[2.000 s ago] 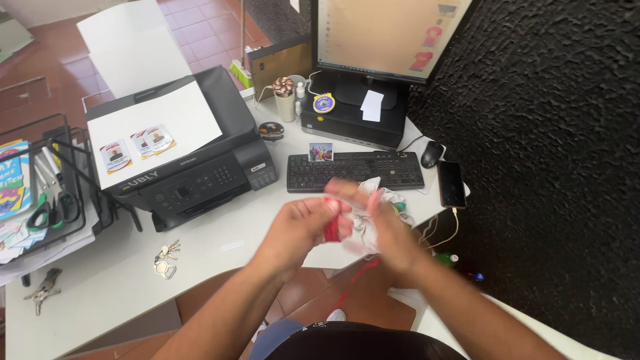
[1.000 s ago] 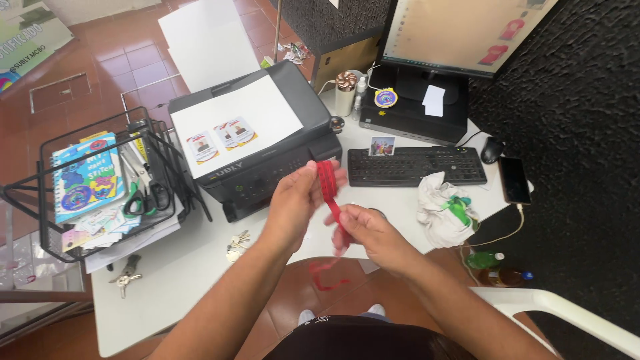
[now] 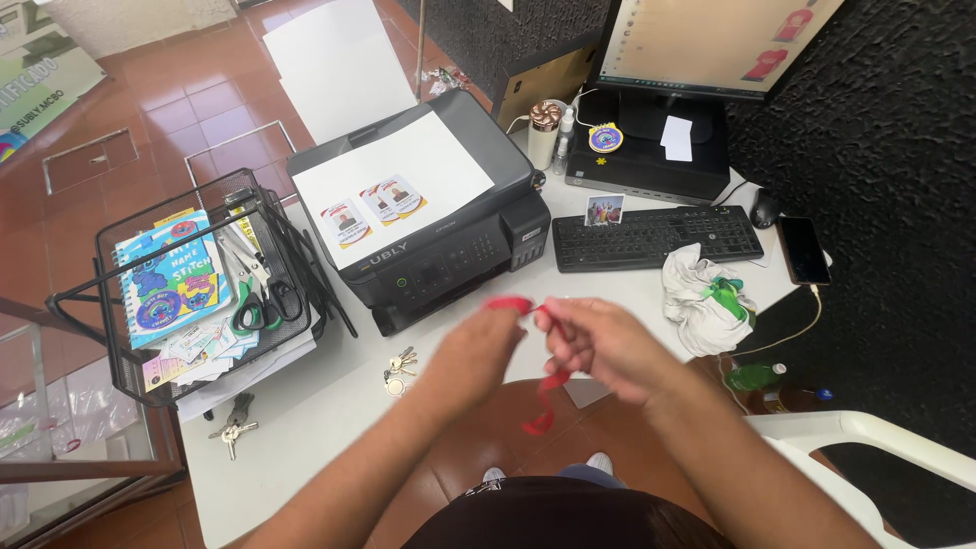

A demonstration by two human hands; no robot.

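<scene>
A red ribbon (image 3: 554, 377) is held between my two hands above the front edge of the white desk, its loose end hanging down over the floor. My left hand (image 3: 482, 345) is closed around one part, with red loops showing above its fingers; motion blurs it. My right hand (image 3: 602, 343) pinches the ribbon close beside the left, and the tail drops below its fingers. Just behind the hands stands the black printer (image 3: 442, 267), with a white sheet (image 3: 427, 160) and several printed cards (image 3: 345, 223) on top. A crumpled white cloth (image 3: 698, 305) with green parts lies right of them.
Keys (image 3: 399, 364) lie in front of the printer, and more keys (image 3: 234, 433) near a black mesh tray (image 3: 114, 358) holding scissors (image 3: 255, 305) and a notebook. A keyboard (image 3: 656, 238), mouse (image 3: 765, 209) and phone (image 3: 804, 250) are at right. A white chair arm (image 3: 877, 435) stands lower right.
The red ribbon was wound over my left fingers one second ago; now that hand is turned and closed on it. My right hand has come up beside it. The view has shifted.
</scene>
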